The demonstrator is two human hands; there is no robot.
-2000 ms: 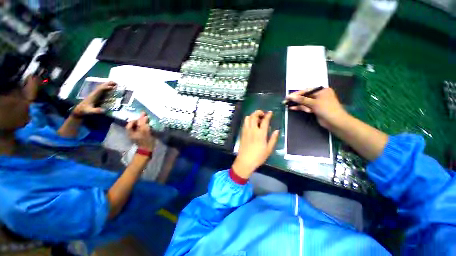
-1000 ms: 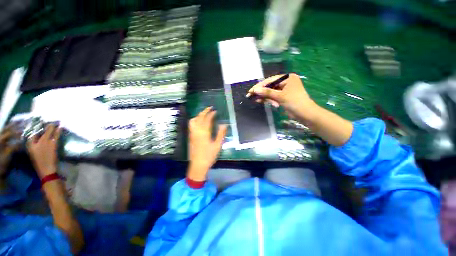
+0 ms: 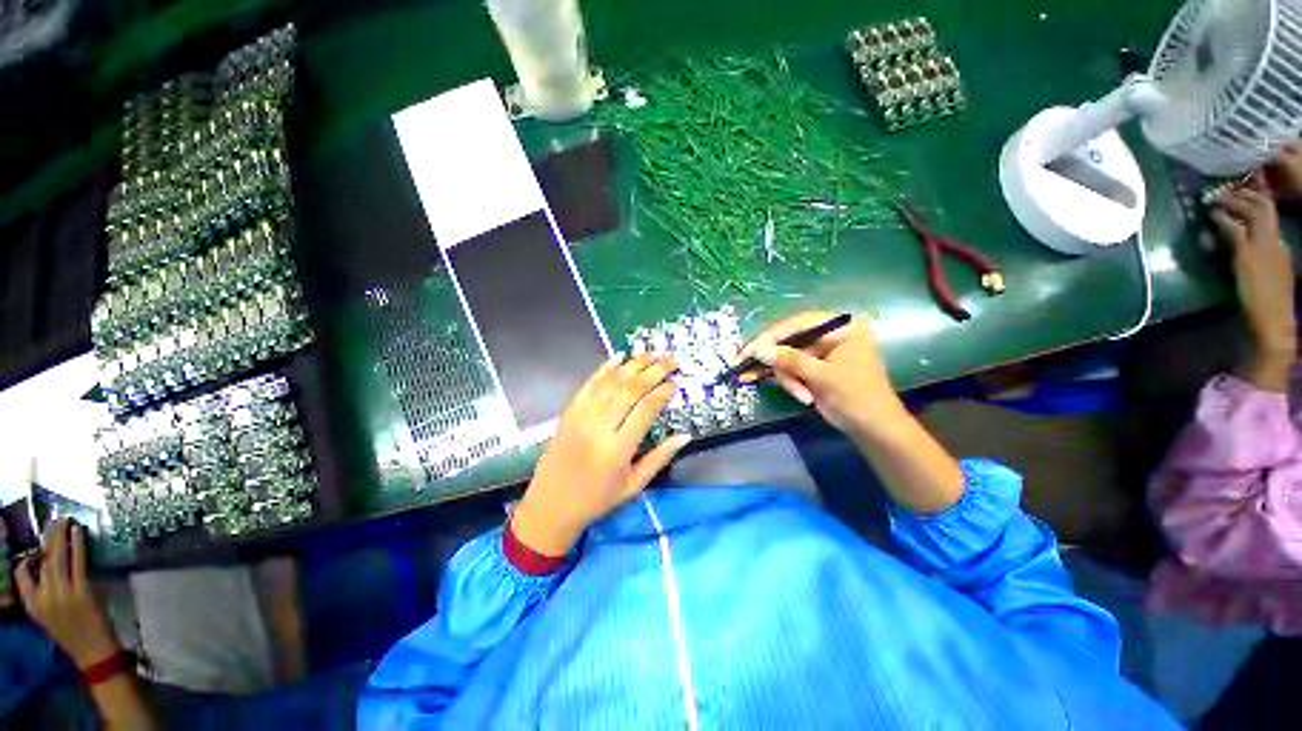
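Note:
A circuit board panel (image 3: 703, 350) with shiny silver parts lies on the green mat near its front edge. My left hand (image 3: 603, 429) rests on the panel's left side, fingers over its edge. My right hand (image 3: 828, 369) holds black tweezers (image 3: 800, 340) like a pen, with the tip over the panel. Whether a small piece is at the tip cannot be told. The adhesive sheet (image 3: 531, 311) lies left of the panel, dark in its lower part and white in its upper part. A slitted carrier film (image 3: 446, 379) lies left of it.
Rows of panels (image 3: 200, 243) lie at left. A translucent post (image 3: 547, 57), loose green wires (image 3: 750, 164) and a small panel stack (image 3: 908, 72) are at the back. Red-handled pliers (image 3: 948, 263) and a white fan (image 3: 1074, 179) are at right. Other people's hands show at both sides.
The view has swung to the right. My right hand with the tweezers has moved from the adhesive sheet to the panel. My left hand has come onto the panel's left side.

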